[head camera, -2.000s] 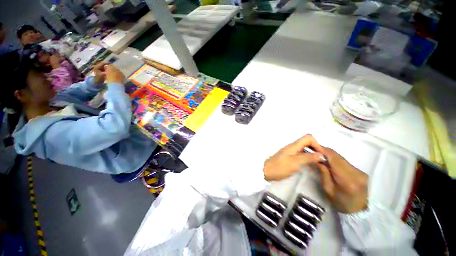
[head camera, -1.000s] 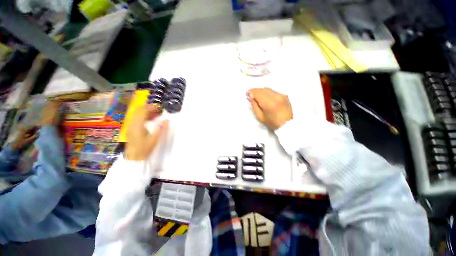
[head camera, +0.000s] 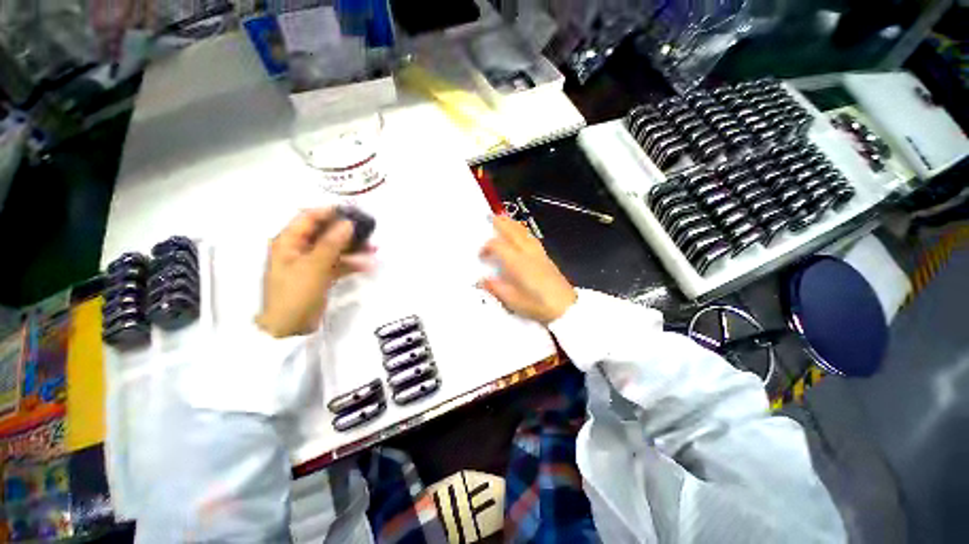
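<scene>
My left hand (head camera: 304, 266) holds a dark glossy housing (head camera: 357, 225) in its fingertips over the white tray (head camera: 239, 308); the fingers are blurred. My right hand (head camera: 523, 271) is over the tray's right part, fingers slightly spread; tiny dark specks show by its fingertips. Two short columns of housings with silvery edges (head camera: 409, 359) lie at the near edge of the tray. Two more columns of dark housings (head camera: 173, 282) stand at the left. A clear round tub (head camera: 345, 159) with pale contents stands beyond my left hand.
A white stock tray (head camera: 696, 278) packed with dark housings is at the right. A thin pick (head camera: 574, 207) lies on the black board (head camera: 579, 250). A small white parts box (head camera: 531, 74), yellow strips (head camera: 457, 112) and a blue bin (head camera: 266, 45) are at the back. A round dark stool (head camera: 836, 316) is at the right.
The view has swung right, bringing the stock tray fully in. My left hand has moved from the left housings to over the tray and now holds a housing. My right hand's fingers have opened somewhat.
</scene>
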